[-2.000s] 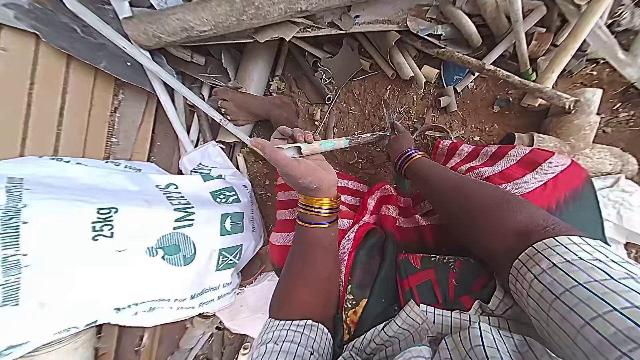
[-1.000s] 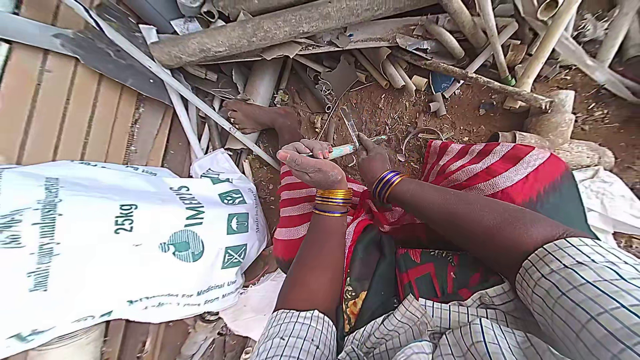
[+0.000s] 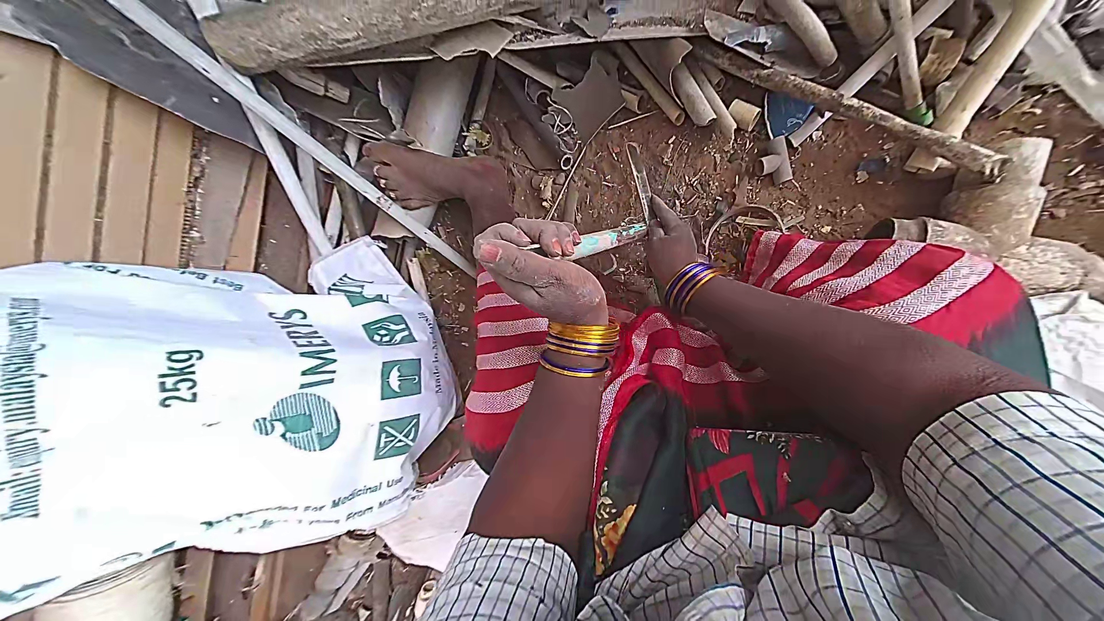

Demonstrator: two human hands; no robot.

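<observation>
My left hand [image 3: 548,272], dusty and with yellow and blue bangles at the wrist, is closed round a narrow pale pipe piece [image 3: 608,241] that has green-blue patches. The piece points right, its far end by my right hand [image 3: 673,246]. That hand grips a long flat blade [image 3: 640,179], which stands up from the fist and crosses the end of the pipe piece. Its handle is hidden in my fingers. Both hands are above my lap, over a red and white striped cloth [image 3: 504,345].
A white printed sack [image 3: 216,414] lies at the left, beside ribbed brown panels [image 3: 78,155]. A long thin white strip [image 3: 293,129] slants towards my hands. Pipes and scrap [image 3: 690,95] are heaped ahead, with a thick pipe [image 3: 345,30] across the top. My bare foot [image 3: 423,177] rests near them.
Two seconds ago the pipe piece lay across my open left palm; now my left fingers are curled round it. The blade in my right hand has shifted along the piece and stands more upright.
</observation>
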